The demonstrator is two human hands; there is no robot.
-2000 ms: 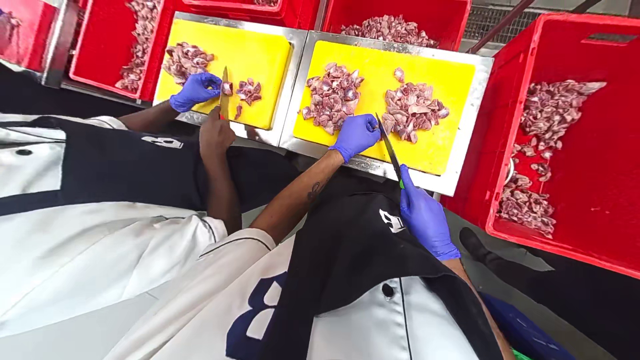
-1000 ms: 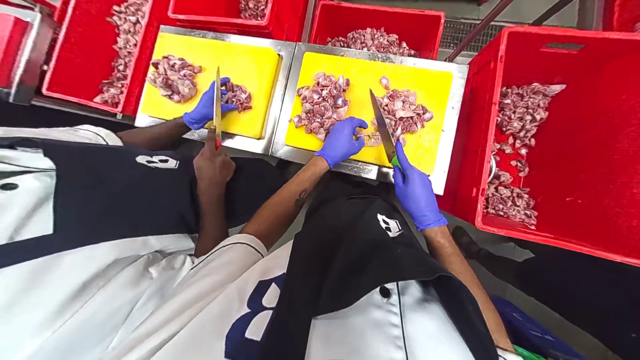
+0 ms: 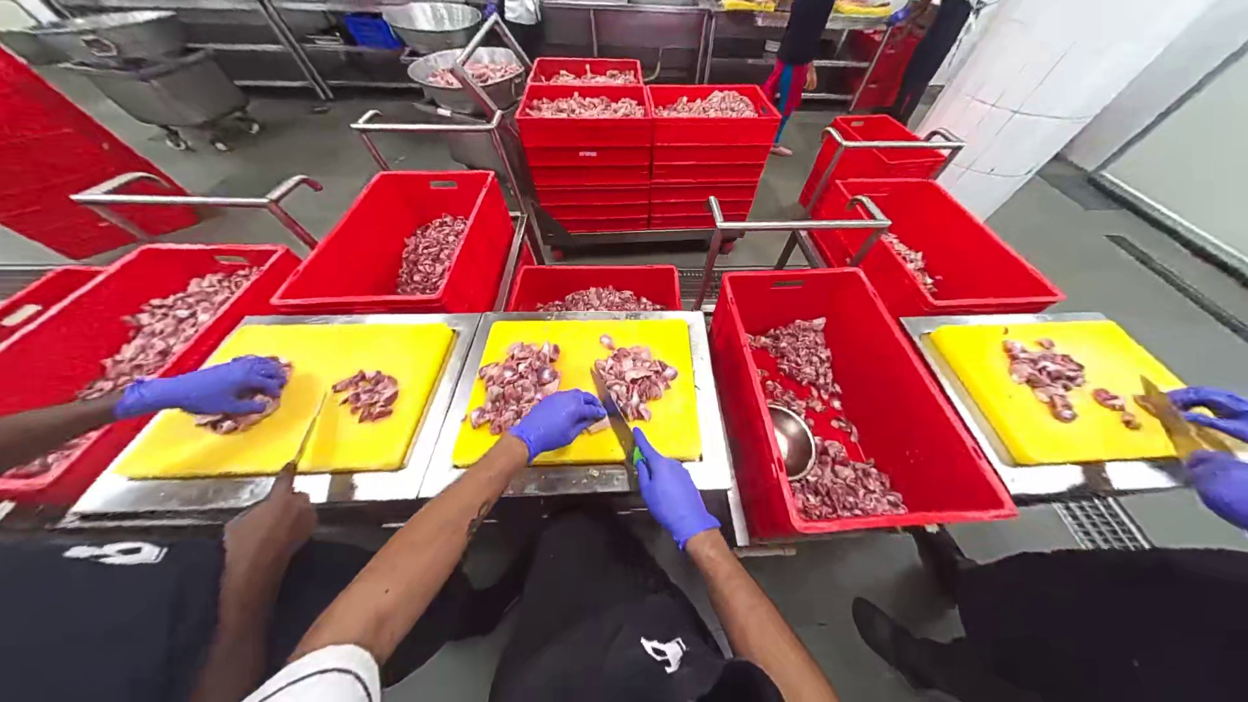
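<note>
My right hand point(image 3: 675, 495), in a blue glove, grips the green handle of a knife point(image 3: 614, 414) whose blade points up and away over the yellow cutting board point(image 3: 570, 450). Close left of the blade is my gloved left hand point(image 3: 558, 423), its fingers bent down near the board; whether they pinch a piece of meat cannot be told. A heap of raw meat pieces point(image 3: 517, 385) lies on the board's left half. A second heap point(image 3: 636, 378) lies at the right, beside the blade's tip. The board rests on a metal tray point(image 3: 717, 429).
Right of my board stands a red crate point(image 3: 936, 444) with meat pieces and a metal bowl point(image 3: 791, 441). Another red crate point(image 3: 595, 276) is behind the board. Co-workers with knives are at yellow boards on the left point(image 3: 322, 341) and right point(image 3: 985, 370). Stacked crates point(image 3: 585, 161) stand farther back.
The view has tilted up strongly, bringing the stacked crates and the right-hand co-worker's board into sight. The knife stays in my right hand, with my left hand near its blade.
</note>
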